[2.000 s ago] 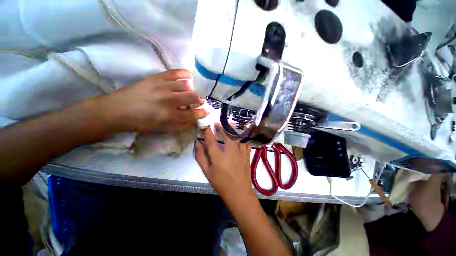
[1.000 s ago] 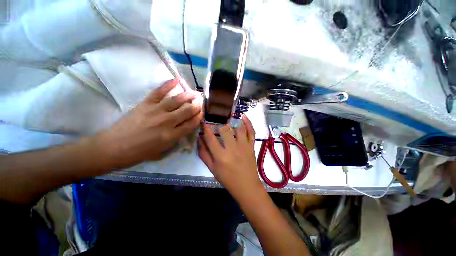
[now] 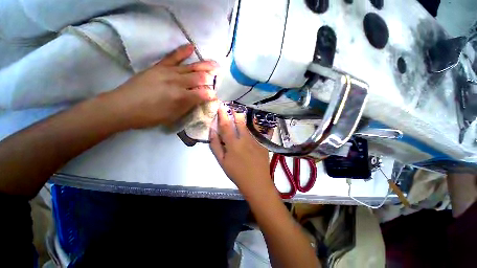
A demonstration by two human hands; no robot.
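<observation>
White-backed fabric panels [image 3: 94,47] with raised beige seam lines lie at the left and run up to the sewing machine head [image 3: 261,47]. My left hand [image 3: 162,89] lies palm down on the fabric, fingers spread, fingertips near the needle area. A nubbly beige edge [image 3: 201,118] shows below its fingers. My right hand [image 3: 240,149] is just right of it, its fingertips on the fabric edge beside the machine head. The needle and presser foot are hidden behind the fingers and head. The shiny metal guard [image 3: 342,112] stands out right of my right hand.
Red-handled scissors [image 3: 294,177] lie right of my right hand. A black smartphone [image 3: 349,161] with a white cable and a tan-handled tool [image 3: 398,192] lie further right. A blue bin [image 3: 65,225] is below left. Another person's arm [image 3: 463,191] shows at the right edge.
The view has shifted, with the machine head further right and turned. Less fabric lies below my left hand, where its beige edge now shows. My right fingertips are closer to my left.
</observation>
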